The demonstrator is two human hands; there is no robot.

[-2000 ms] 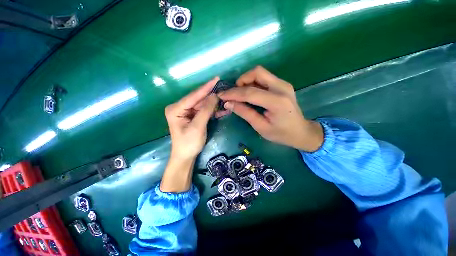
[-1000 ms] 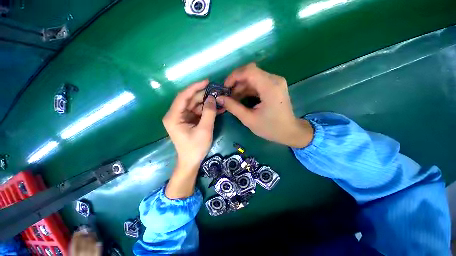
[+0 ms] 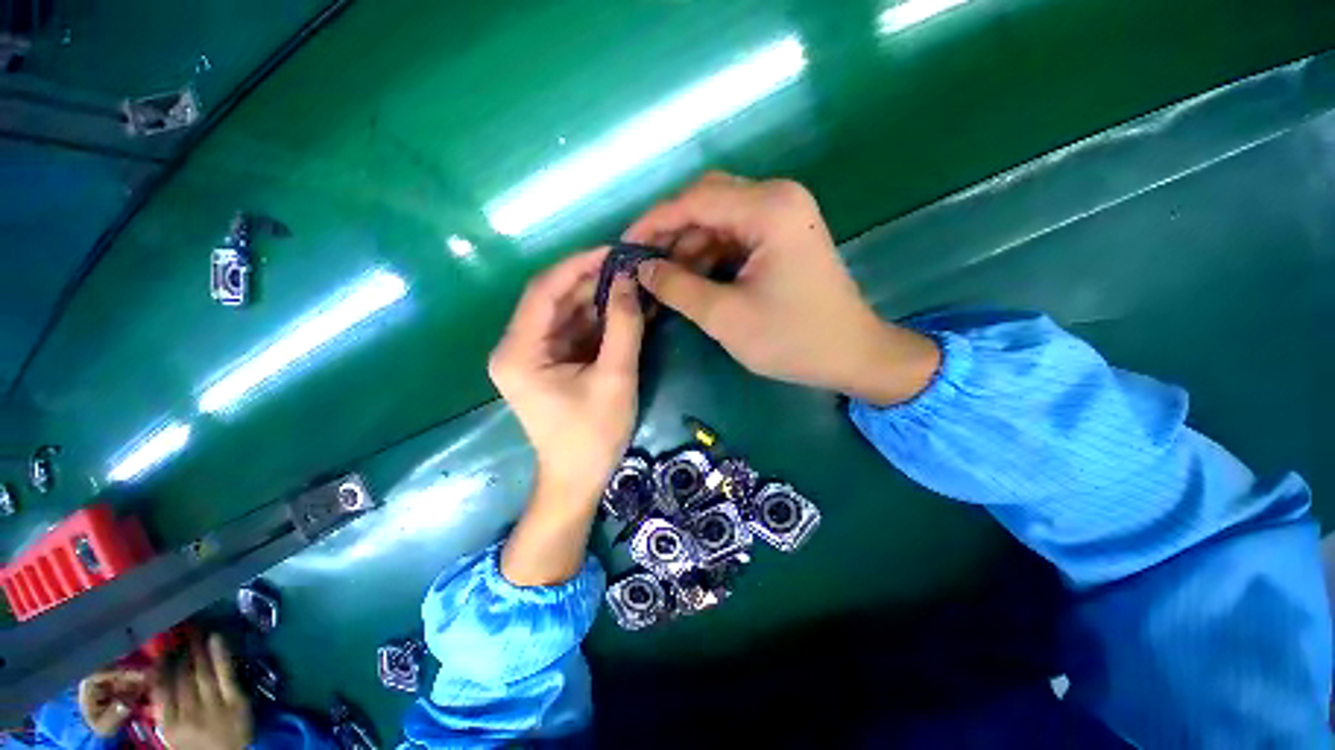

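My left hand [image 3: 576,347] and my right hand [image 3: 761,271] meet above the near edge of the green belt. Both grip one small dark squarish housing [image 3: 627,264] between thumbs and fingers; the fingers hide much of it. Below my hands, a pile of several camera units [image 3: 716,529] lies on the dark green surface. Their faces are silver-white with dark round centres. A small yellow-tipped connector [image 3: 704,435] lies at the top of the pile.
A camera unit [image 3: 230,276] lies on the belt [image 3: 425,161] at left. A grey metal bar [image 3: 191,564] crosses the lower left over a red tray [image 3: 73,561]. Another person's hands [image 3: 202,696] are at the tray. Loose units [image 3: 398,664] lie near my left sleeve.
The unit on the belt at left has moved right, and the one at the top has left view. The other person's hands have moved over the tray. My hands still hold the housing.
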